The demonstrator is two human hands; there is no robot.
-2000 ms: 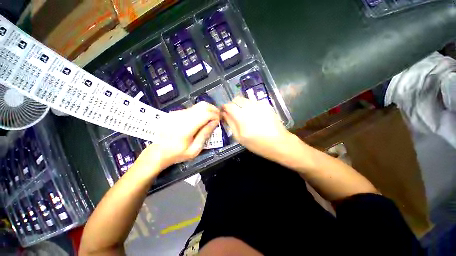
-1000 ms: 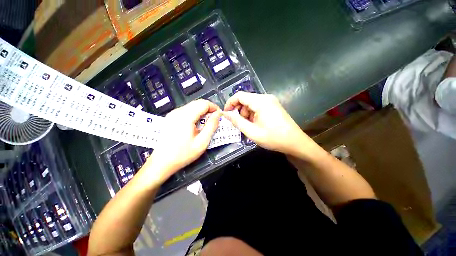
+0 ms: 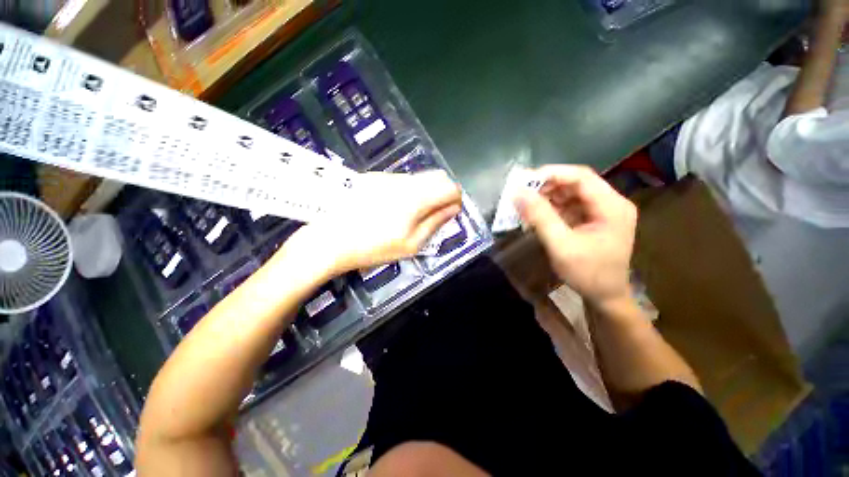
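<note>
My left hand (image 3: pixel 396 216) is closed on the long white label strip (image 3: pixel 205 140), printed with black rows and small dark squares, which runs up to the left edge. A small piece of white shows under its fingertips. My right hand (image 3: pixel 582 219), right of the tray, pinches a small white piece (image 3: pixel 511 197); whether it is a label or liner I cannot tell. The clear blister tray (image 3: pixel 396 306) lies under my left hand and holds dark purple phone cases (image 3: pixel 354 109), several with white patches. The strip and my left arm hide part of the tray.
A white fan (image 3: pixel 28 253) stands at the left. Another tray of dark parts (image 3: pixel 70 410) lies lower left. Boards (image 3: pixel 177 70) line the far side. Part of a tray (image 3: pixel 633 13) shows at the top. A person in white (image 3: pixel 745 140) is at the right, near brown cardboard (image 3: pixel 717 307).
My hands have moved apart; the right now holds a white piece beyond the tray's right edge. The strip has swung further over the tray. The whole view has also shifted.
</note>
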